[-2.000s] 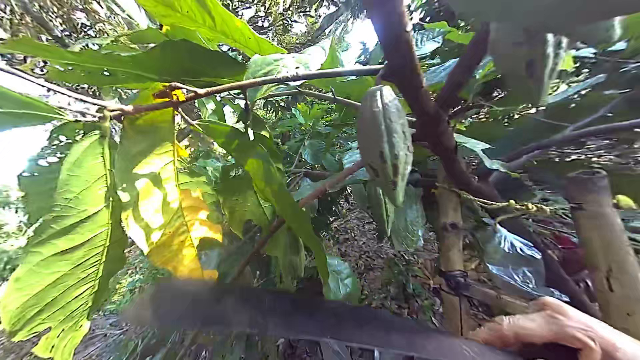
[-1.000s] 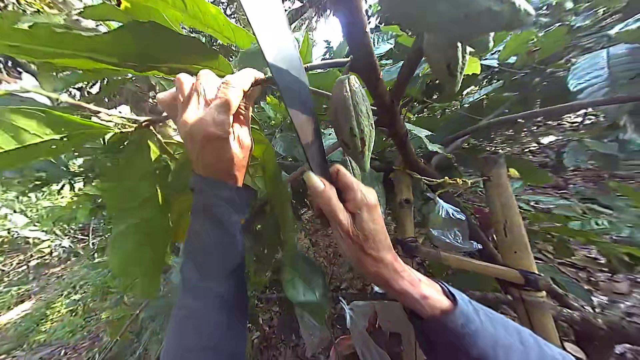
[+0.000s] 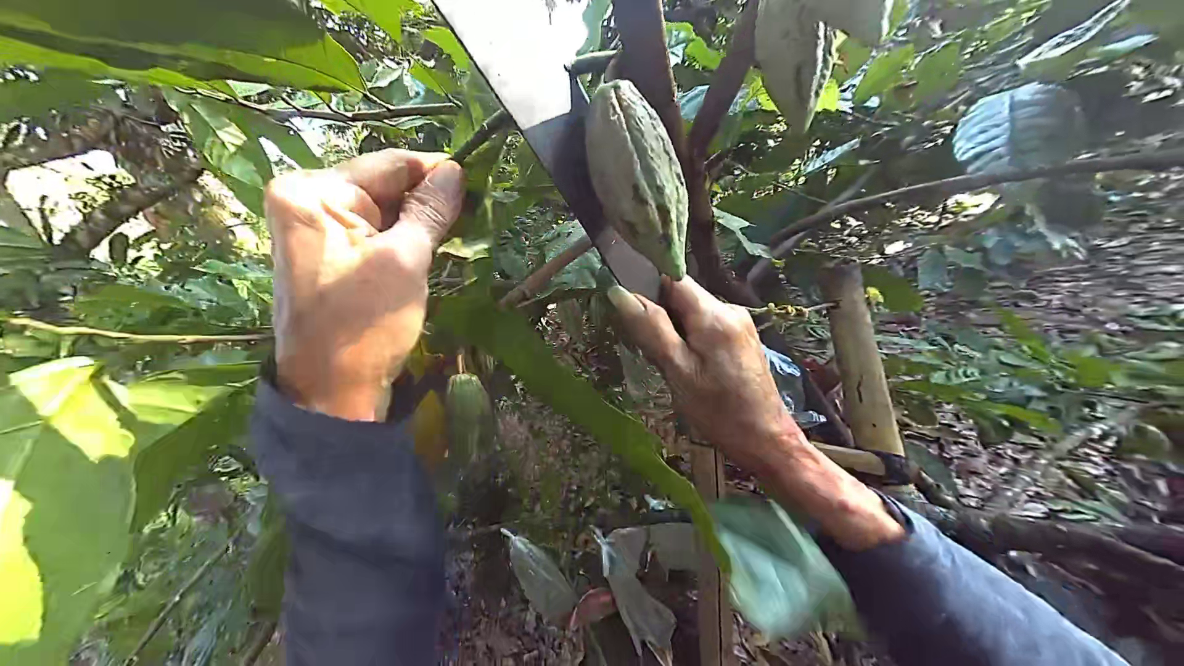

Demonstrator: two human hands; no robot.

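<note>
My left hand pinches a thin leafy branch between thumb and fingers. My right hand grips the lower end of a machete, whose broad blade points up and to the left, across the branch. The handle is hidden in the fist. A green cacao pod hangs just right of the blade, above my right hand, and overlaps it in view. A long green leaf droops between my forearms.
Behind the pod rises the dark cacao trunk, with another pod at upper right. Bamboo posts stand at right, beside a clear plastic bag. Lower down hang a small green pod and plastic strips. Large leaves fill the left.
My left hand, out of view two seconds ago, came up to the branch and holds it. The machete, level and low at first, was raised to a steep slant. The view has shifted.
</note>
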